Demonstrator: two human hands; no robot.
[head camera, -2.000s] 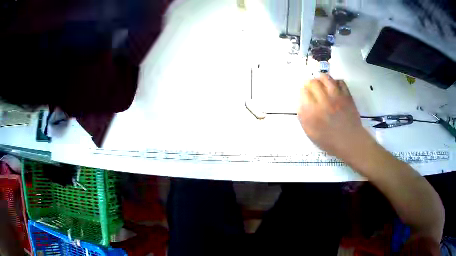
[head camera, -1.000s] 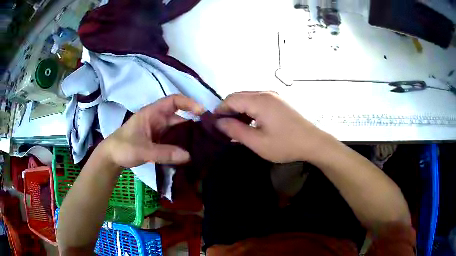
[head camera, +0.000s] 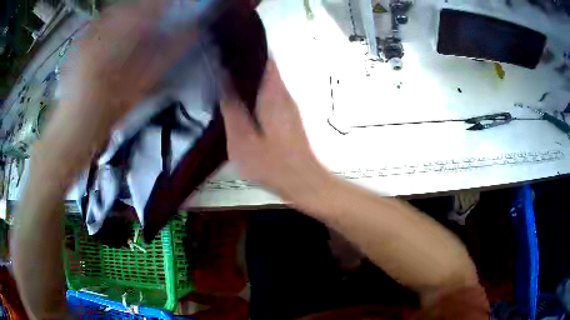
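Note:
The garment bundle (head camera: 147, 165), light cloth with maroon panels and dark strips, is lifted at the left and hangs over the table's front edge. My right hand (head camera: 269, 134) holds the maroon panel (head camera: 240, 47) at its right side, fingers pointing up, thumb apart. My left hand (head camera: 128, 50) is blurred at the bundle's upper left; its fingers are not clear and I cannot tell its grip. The presser foot and needle area (head camera: 375, 62) stands to the right, with no cloth at it.
Thread snips (head camera: 489, 120) lie on the right with a dark cord (head camera: 406, 123) running left. The control panel (head camera: 490, 37) is at the upper right. A table ruler (head camera: 437, 165) runs along the front edge. Green (head camera: 169, 269) and blue (head camera: 112, 304) baskets stand below left.
The hands have moved from the front edge up and left, raising the bundle. Before, both pinched the maroon cloth near the lap. The view has shifted.

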